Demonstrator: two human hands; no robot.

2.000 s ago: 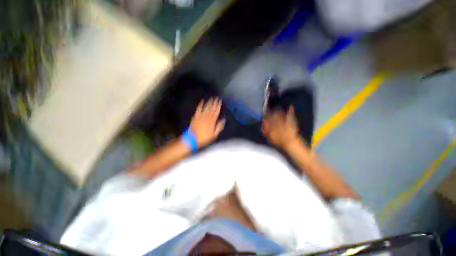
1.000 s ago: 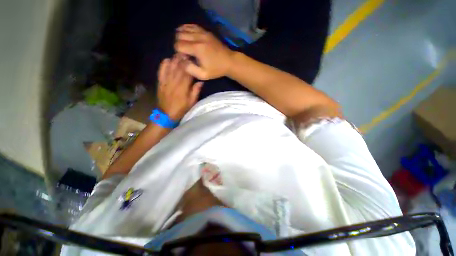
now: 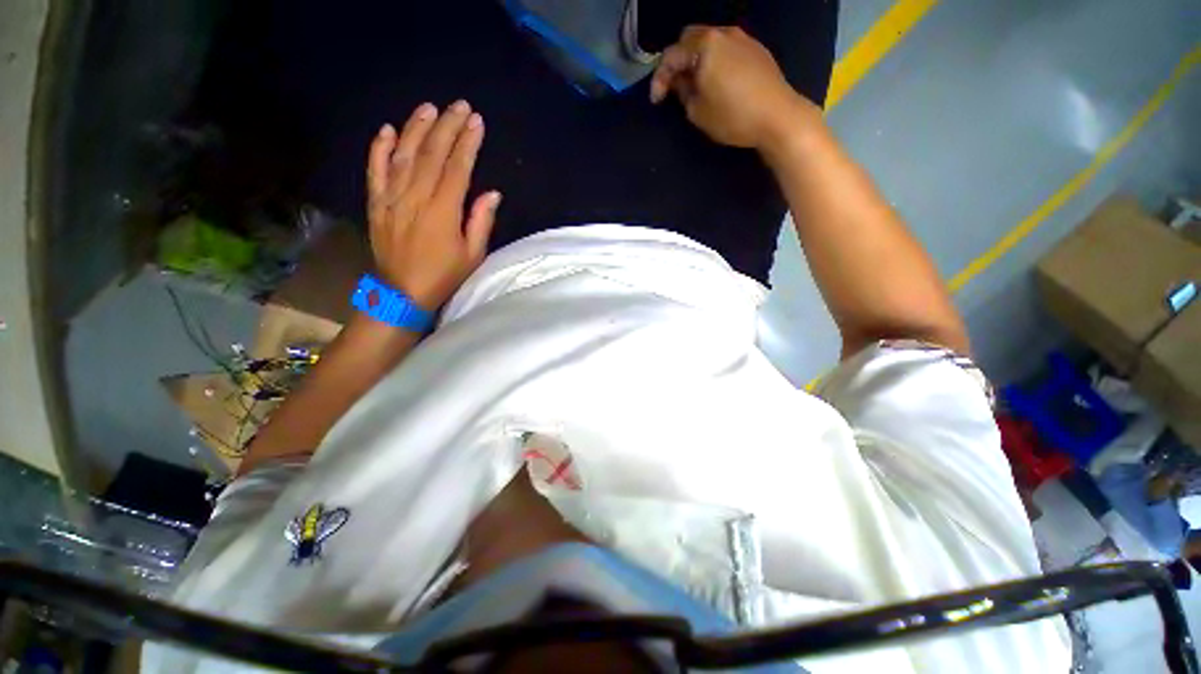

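My left hand, with a blue wristband, lies palm down on my dark-clothed lap. Its fingers are apart and nothing shows in it. My right hand is further up and to the right, near the top edge, with its fingers curled. Its fingertips are beside a thin pale loop at the edge of a grey, blue-edged thing, cut off by the picture's top. Whether the fingers grip anything is hidden.
A pale bench edge runs down the left side. Tangled wires and brown cardboard lie beside my left arm. At the right are grey floor with yellow lines, a cardboard box and a blue plastic thing.
My hands were together over my lap a second ago. My right hand has moved right and up, away from my left. My left hand has moved slightly left and its fingers are spread.
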